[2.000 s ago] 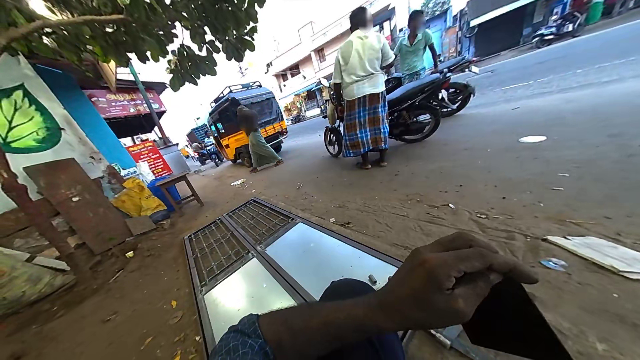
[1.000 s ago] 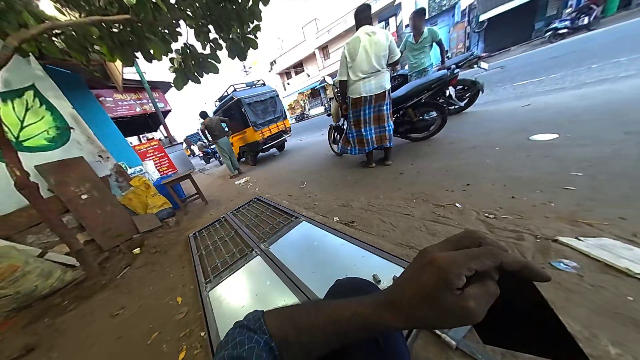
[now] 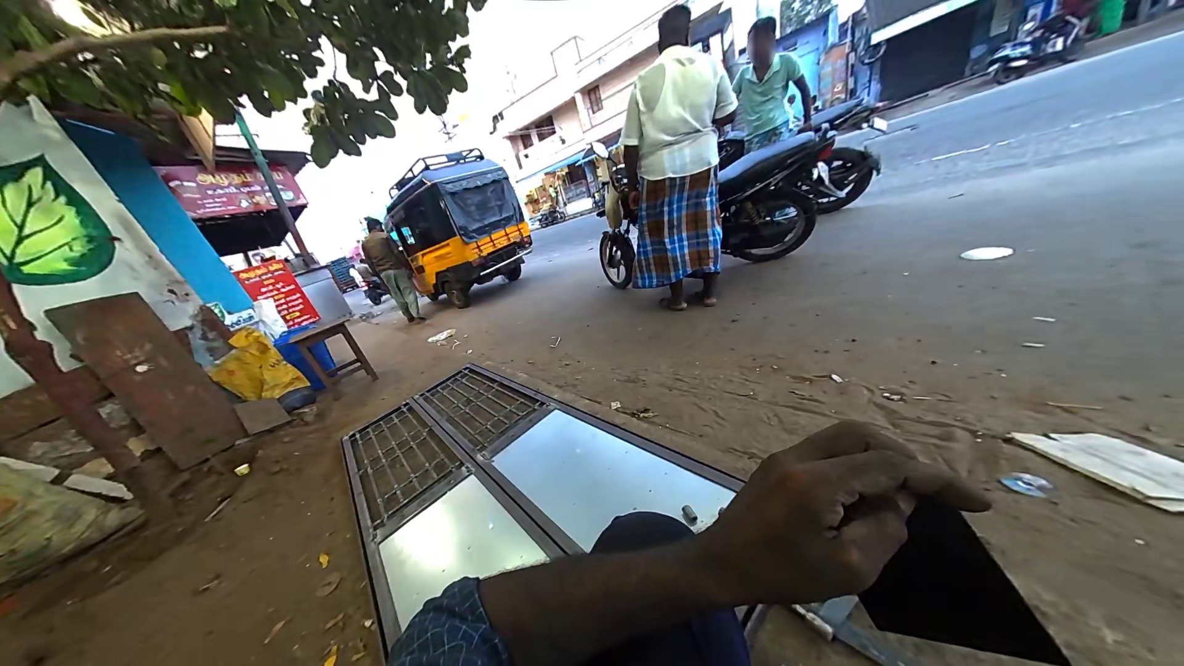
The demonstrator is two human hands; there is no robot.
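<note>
My left hand point(image 3: 828, 518) reaches in from the lower left, out of a blue patterned sleeve. Its fingers are curled at the top edge of a flat black panel point(image 3: 953, 583), which it appears to grip. Under my forearm and dark-clothed knee lies a metal double door or gate point(image 3: 476, 453) with grille sections at the far end and shiny sheet panels nearer me. A small metal piece point(image 3: 689, 514) rests on the right sheet, left of the hand. Below the hand, metal bars point(image 3: 856, 634) are partly visible. My right hand is not in view.
A white board point(image 3: 1110, 462) and a disc point(image 3: 1027, 484) lie on the sandy ground at right. Ahead, two people stand by parked motorcycles point(image 3: 772, 190). A yellow auto-rickshaw point(image 3: 462, 227), another person and a wooden stool point(image 3: 333, 347) are farther left.
The person near the auto-rickshaw has moved left, from behind its right part to its left side. My left hand keeps about the same pose at the black panel.
</note>
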